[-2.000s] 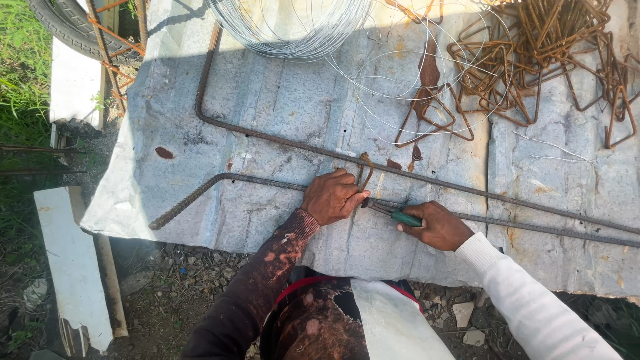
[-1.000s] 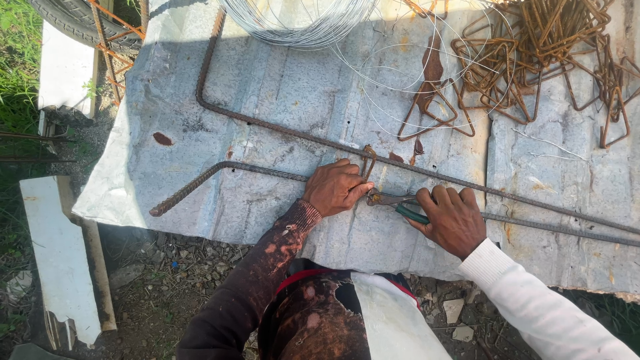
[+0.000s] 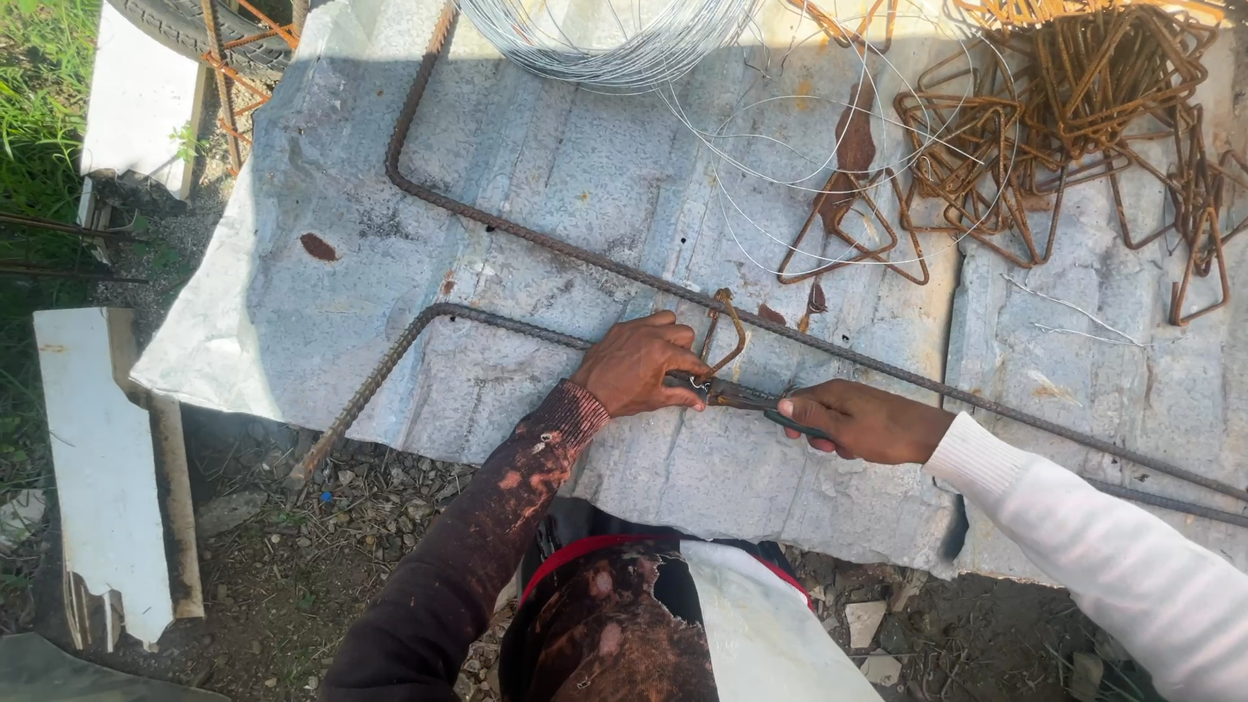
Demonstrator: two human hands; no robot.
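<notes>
Two bent steel rebars, an upper one (image 3: pixel 585 255) and a lower one (image 3: pixel 380 366), lie across a corrugated metal sheet (image 3: pixel 624 214). A rusty wire stirrup (image 3: pixel 741 341) loops from the upper bar down to the lower one. My left hand (image 3: pixel 643 366) grips the lower bar just left of the stirrup's lower corner. In my right hand (image 3: pixel 863 419) are pliers (image 3: pixel 743 394) with a green handle, their jaws at a bit of thin wire (image 3: pixel 698 386) by my left fingertips. Whether the jaws are closed on the wire cannot be told.
A coil of galvanized wire (image 3: pixel 604 49) lies at the top, with loose strands trailing right. A heap of rusty stirrups (image 3: pixel 1082 97) is at the upper right. On the ground at the left are a broken white board (image 3: pixel 102 468) and a tyre (image 3: pixel 219 39).
My right hand has turned on the pliers, from knuckles up over the handles to a lower, side-on grip. My left hand remains on the lower bar beside the stirrup.
</notes>
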